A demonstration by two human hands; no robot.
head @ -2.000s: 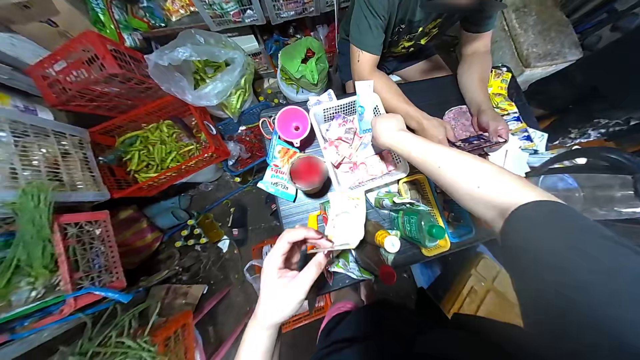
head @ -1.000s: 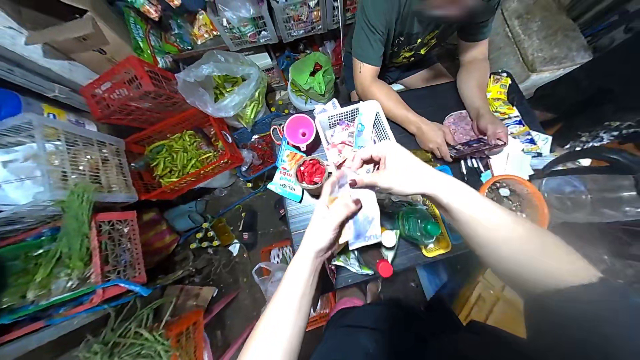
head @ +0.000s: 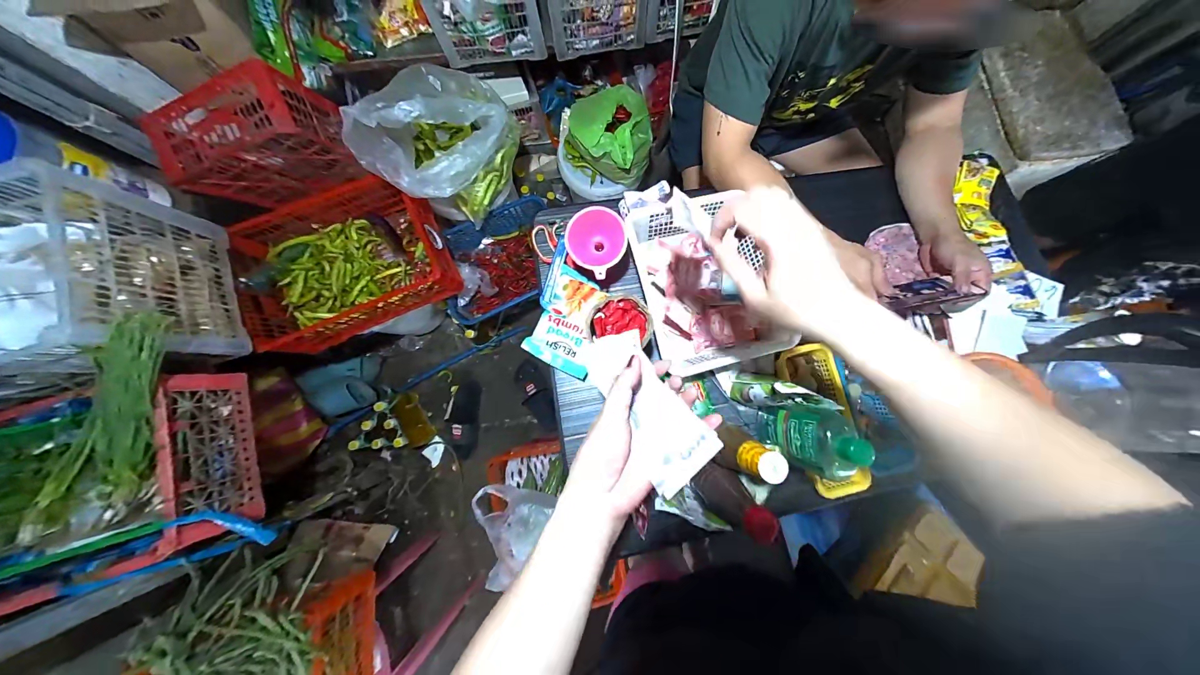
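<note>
My left hand point(head: 623, 445) holds a white printed plastic packet point(head: 667, 433) above the table's near edge. My right hand point(head: 773, 248), blurred, hangs over a white plastic basket point(head: 694, 361) of small pinkish plastic packets point(head: 717, 323); whether its fingers hold anything I cannot tell. Left of the basket stand a pink funnel point(head: 596, 239) and a round container of red pieces point(head: 620, 319), with a bread crumbs pouch point(head: 561, 323) beside them. Near my left hand lie a green plastic bottle point(head: 811, 439) and a bottle with a yellow neck point(head: 750, 457).
Across the table a person point(head: 816, 75) holds a dark flat thing. Red crates point(head: 347, 314) of green chillies, a clear bag point(head: 427, 131) and a green bag point(head: 609, 141) stand left and behind. Slippers point(head: 463, 417) and a thin plastic bag point(head: 516, 530) are at the lower left.
My hands, close together one second ago, are now apart: the right is over the basket, the left nearer me with the white packet. An orange round container at right is now mostly behind my right arm.
</note>
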